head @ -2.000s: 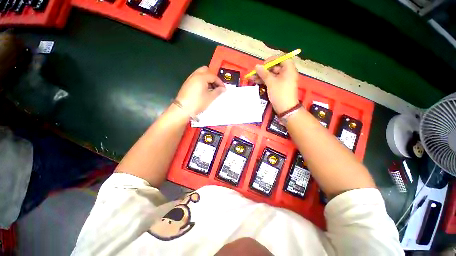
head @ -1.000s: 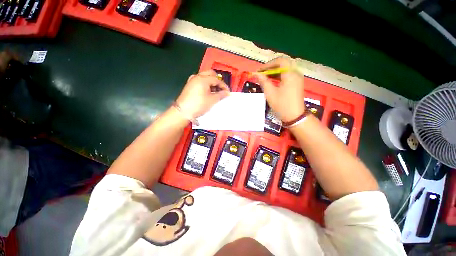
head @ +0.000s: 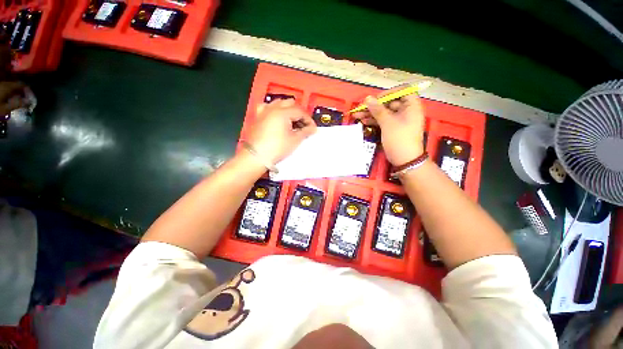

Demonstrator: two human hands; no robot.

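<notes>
My left hand (head: 279,133) holds a white sticker sheet (head: 321,154) by its upper left corner, over the middle of the red tray (head: 249,249). My right hand (head: 402,126) holds slim yellow tweezers (head: 393,95), possibly a pencil-like tool, with the tip pointing left above the upper row of pockets. Black units (head: 300,217) with white labels and gold round marks lie in the tray's two rows. The sheet and my hands partly cover the upper row. Any sticker at the tool tip is too small to tell.
A white desk fan (head: 608,146) stands right of the tray. Near it lie a small red and white label sheet (head: 531,213) and a black smartphone (head: 588,271) on white paper (head: 564,290). Other filled red trays (head: 184,49) are at upper left. A co-worker's hand (head: 14,99) shows at the left edge.
The tray and bench things have shifted left in view. My right hand and the yellow tool have moved right relative to the tray. My left hand still holds the sheet.
</notes>
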